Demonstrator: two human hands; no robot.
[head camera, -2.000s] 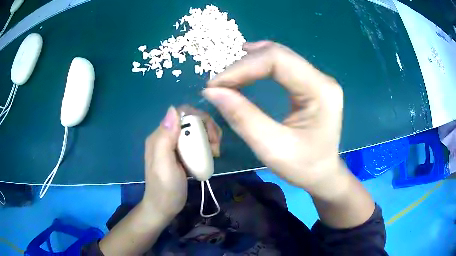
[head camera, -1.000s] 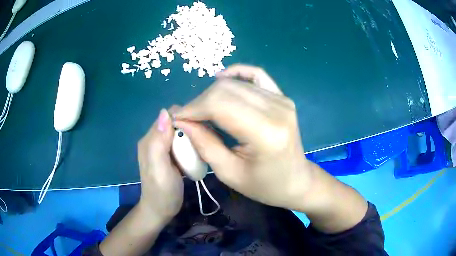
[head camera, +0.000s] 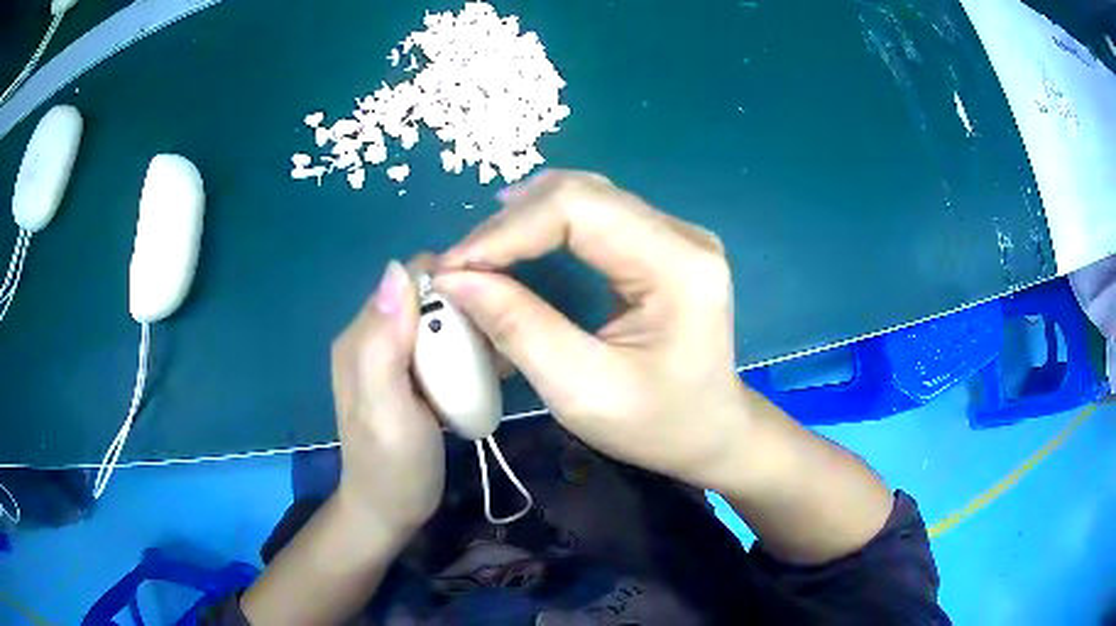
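A white oval device (head camera: 460, 377) with a dark slot and a dark round hole at its upper end is held in my left hand (head camera: 389, 410). Its white wrist strap (head camera: 501, 487) hangs down towards me. My right hand (head camera: 630, 324) is at the device's upper end, thumb and forefinger pinched together beside the slot. A tiny whitish plug (head camera: 426, 286) shows at the fingertips; its exact seating is too small to tell. A heap of small white plugs (head camera: 490, 92) lies on the dark green table (head camera: 759, 184).
Two white devices with cords lie at the left, one nearer (head camera: 168, 239) and one farther (head camera: 48, 168). A pale rail (head camera: 92, 47) curves along the upper left. A white sheet (head camera: 1052, 135) is at the right. Blue stools (head camera: 1034, 355) stand beyond the table's near edge.
My right hand has come from beside the heap down to the device's upper end, its fingertips pinched there. The slot, covered a second ago, shows again. The table scene has shifted slightly left.
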